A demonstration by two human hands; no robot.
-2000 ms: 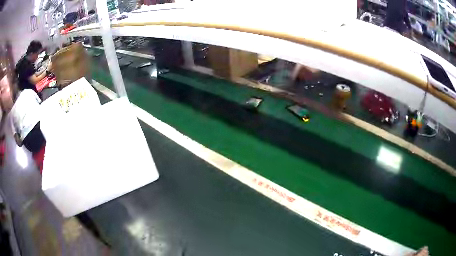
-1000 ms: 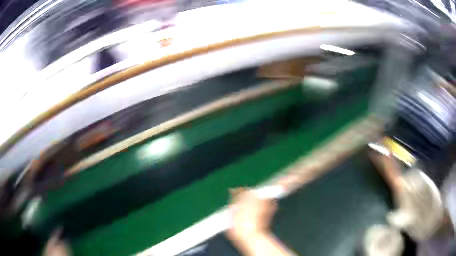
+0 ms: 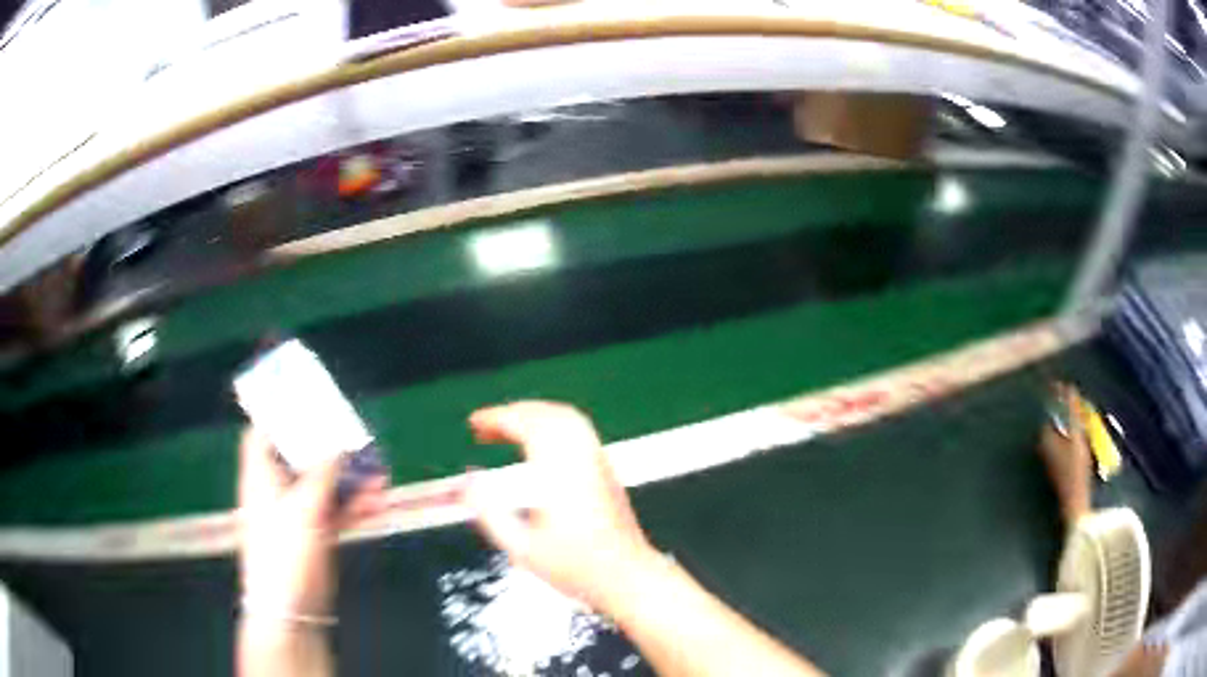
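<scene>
My left hand [image 3: 294, 509] is shut on a phone unit [image 3: 303, 401], held tilted over the near edge of the green belt. The face of the unit looks bright white, with a dark lower end. My right hand [image 3: 556, 496] is bare, over the belt edge rail, thumb and fingers apart. It shows no part, though it is blurred. A loose pile of small white pieces [image 3: 510, 619] lies on the dark green bench just below my right hand, partly covered by it.
The green conveyor belt [image 3: 688, 377] runs across, with its pale rail [image 3: 721, 443] on the near side. A cream fan [image 3: 1105, 582] stands at the lower right. A neighbour's hand [image 3: 1067, 456] holds a yellow part near it. A white shelf [image 3: 622, 66] spans above. A cardboard box [image 3: 867, 123] sits behind.
The view has swung right from the left bench end and steadied. My left hand has come in from the lower left edge with a phone unit. My right hand has moved left.
</scene>
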